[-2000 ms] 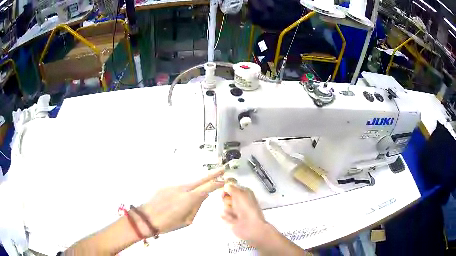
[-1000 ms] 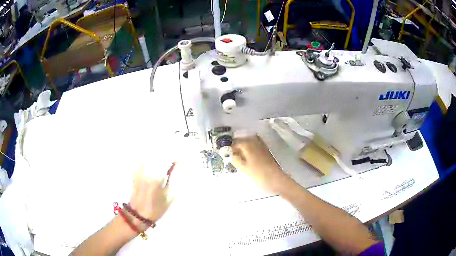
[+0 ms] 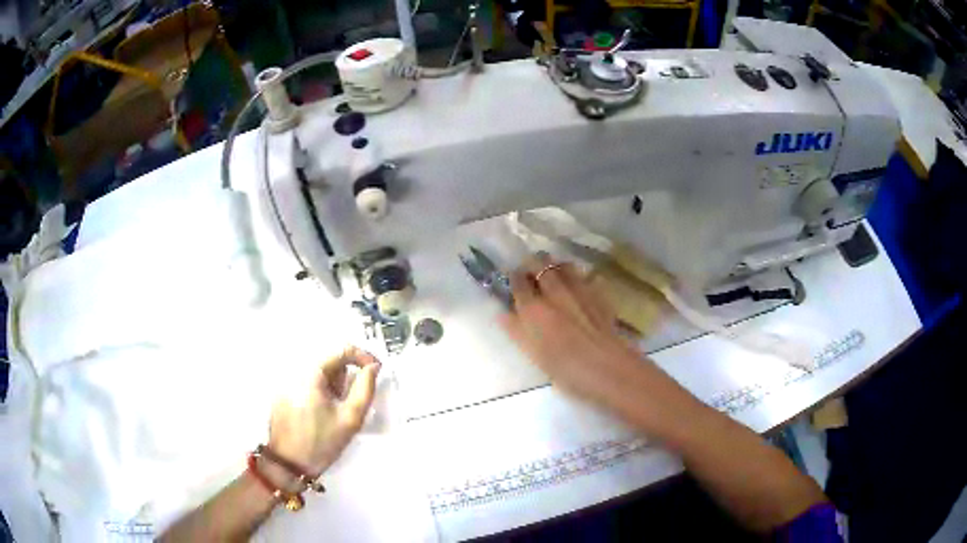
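Observation:
White fabric (image 3: 384, 403), overexposed and blending into the table, lies at the front left. My left hand (image 3: 323, 412) is left of and in front of the needle area, thumb and index fingertips together on what looks like the fabric's edge. The presser foot (image 3: 394, 331) is just beyond these fingertips. Dark thread snips (image 3: 488, 278) lie right of the needle under the machine arm, blades pointing up-left. My right hand (image 3: 573, 337) has its fingers closed over their handle end, which is hidden. This hand is slightly blurred.
The white sewing machine (image 3: 509, 149) spans the back, with a round pot (image 3: 373, 80) on top. Beside my right hand are a tan block (image 3: 636, 297) and a loose white strip (image 3: 732, 323). A round metal disc (image 3: 428, 331) is beside the needle. More cloth (image 3: 37, 276) is at far left.
The view has shifted. My right hand has moved from the needle area rightward onto the snips. My left hand has come nearer the needle, its thumb and index finger now together.

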